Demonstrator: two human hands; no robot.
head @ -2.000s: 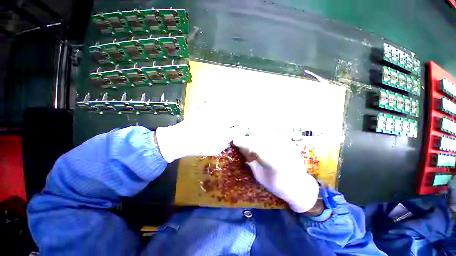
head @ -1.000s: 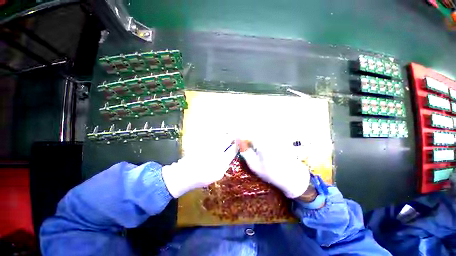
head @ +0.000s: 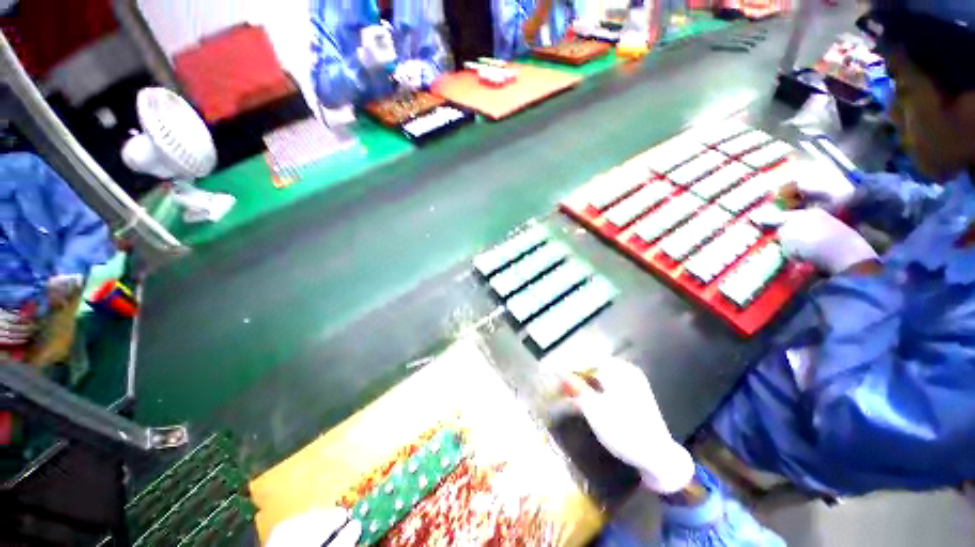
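Observation:
A green PCB panel (head: 412, 483) with pale round spots lies slanted over the yellow work board (head: 294, 479), above its red-brown crumbly patch. My left hand (head: 312, 528), white-gloved and cut off by the bottom edge, grips the panel's lower left end. My right hand (head: 633, 419), white-gloved with bare-looking fingertips, is past the board's right edge, just below a group of pale panels (head: 572, 310). Its fingertips are blurred, and whether they hold anything cannot be told.
Green panels (head: 190, 497) stand at the lower left beside a metal frame. A red pallet (head: 757, 312) with rows of pale panels is at the right, with a neighbouring worker's gloved hands (head: 821, 239) over it. A white fan (head: 173, 134) and other work places are across the green bench.
The view has swung up and to the right. My hands, together over the board before, are now apart: the left at the panel, the right out towards the right-hand panels.

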